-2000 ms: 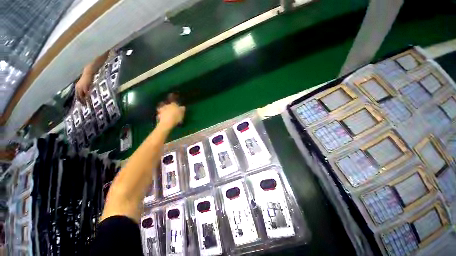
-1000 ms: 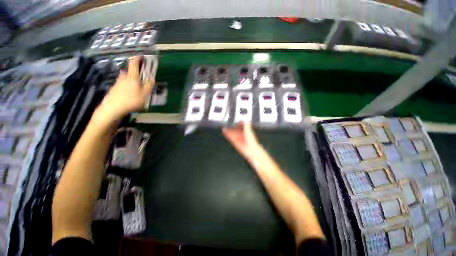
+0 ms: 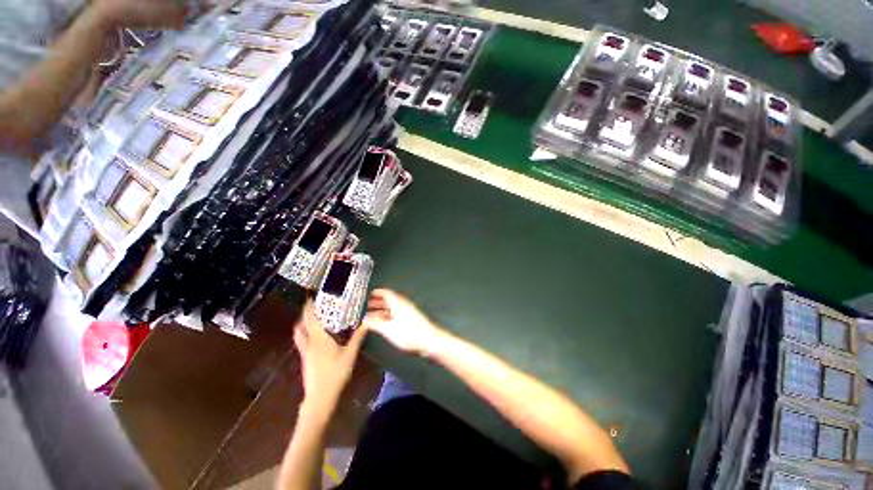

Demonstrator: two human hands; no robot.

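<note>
A small leaning pile of white phone bodies (image 3: 343, 290), dark screens and keypads showing, is at the bench's near left edge. My left hand (image 3: 328, 346) is closed around its lower end from below. My right hand (image 3: 397, 321) is at its lower right side, fingers curled against or beside the phones; its grip is unclear. A second pile of phone bodies (image 3: 314, 249) leans just behind, and a third pile (image 3: 371, 182) stands further back.
A tall black-edged tray stack (image 3: 258, 191) stands left, another housing tray stack (image 3: 814, 383) at right. Clear blister trays with phones (image 3: 670, 129) lie on the green belt (image 3: 517, 115), near a lone phone (image 3: 473, 113). Another person's arm (image 3: 57, 72) is top left.
The view has swung left and down. My left hand has left the belt area and my right hand the blister tray; both are now at the near pile. The loaded tray now rests on others on the belt.
</note>
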